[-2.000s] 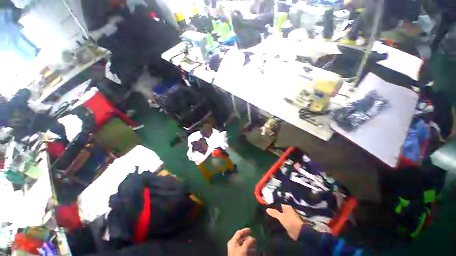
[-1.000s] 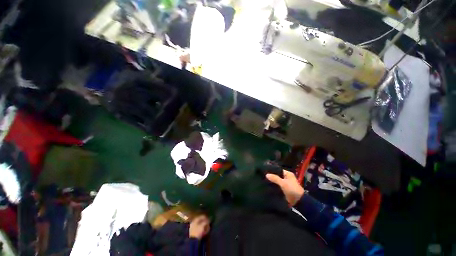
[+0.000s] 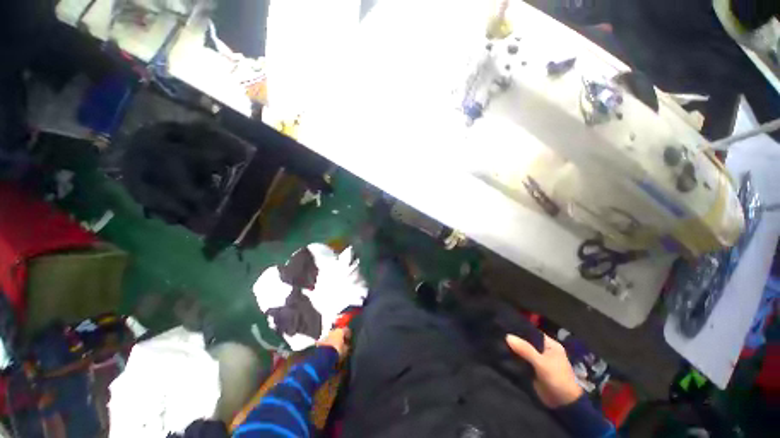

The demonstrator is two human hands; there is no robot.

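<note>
My left hand (image 3: 335,340) is small and partly hidden, low in the picture beside my dark-clothed leg. My right hand (image 3: 547,368) is at the lower right, its thumb showing against black cloth (image 3: 500,329). Whether either hand grips anything cannot be told. The off-white sewing machine (image 3: 676,158) stands on the white table (image 3: 428,162) ahead and to the right. Black-handled scissors (image 3: 603,258) and small thread snips (image 3: 541,195) lie on the machine's bed side.
A white bag with dark cloth (image 3: 329,278) sits on the green floor left of my legs. A red item (image 3: 43,231) and a white cloth pile (image 3: 162,385) are at the left. A plastic-wrapped dark bundle (image 3: 706,291) lies at the table's right end.
The view has moved closer to the table and machine. My left hand has moved to beside my leg, its striped sleeve now showing. My right hand is lower and further right.
</note>
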